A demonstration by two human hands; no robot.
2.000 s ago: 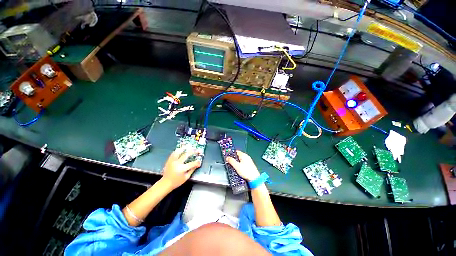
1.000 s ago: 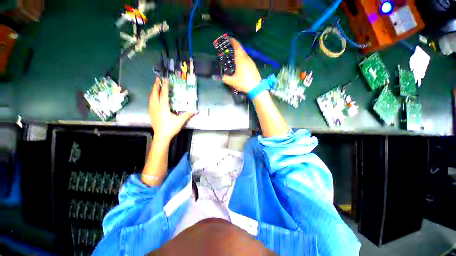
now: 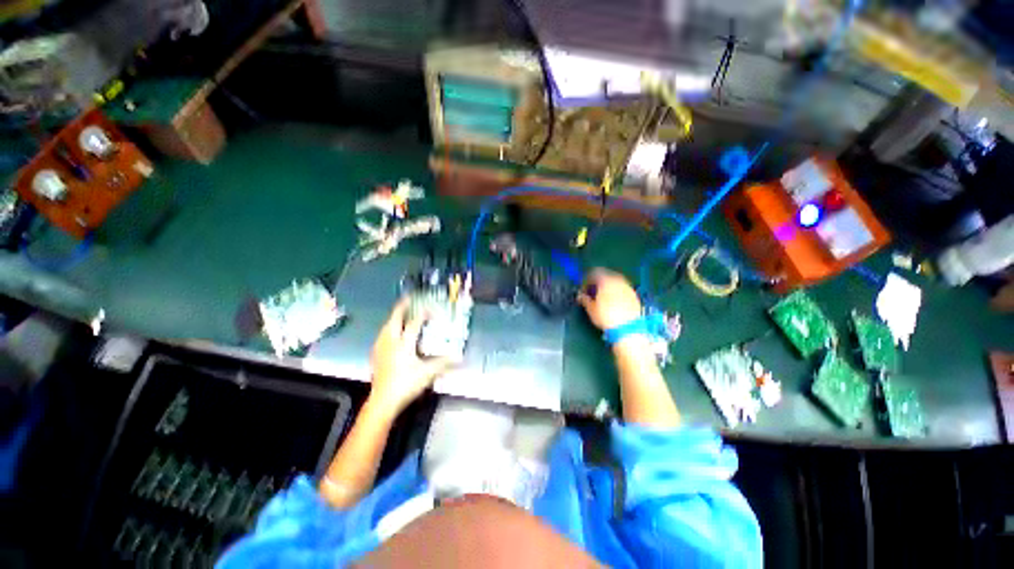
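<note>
My left hand [image 3: 403, 358] holds a green-white circuit board [image 3: 445, 320] by its left side and front edge, on a grey plate [image 3: 506, 372]. Dark leads and a blue cable meet the board's back edge. A long black remote control [image 3: 542, 278] lies slanted to the right of the board. My right hand [image 3: 614, 302], with a blue wrist strap, is at the remote's near right end. It is blurred, and I cannot tell if its fingers grip the remote. Another circuit board [image 3: 669, 325] is mostly hidden by my right wrist.
One board [image 3: 300, 315] lies left of the plate, another [image 3: 737, 383] to the right, and several plain green boards [image 3: 839, 387] farther right. Behind are white-red clips [image 3: 391, 228], an oscilloscope [image 3: 478, 106], a yellowish ring [image 3: 712, 271] and an orange-red box [image 3: 808, 222]. A black tray [image 3: 239, 383] sits below the bench edge.
The view has tilted back up to the instruments. My right hand has moved right, from over the remote to its near end, and the remote now lies slanted. My left hand stays at the board.
</note>
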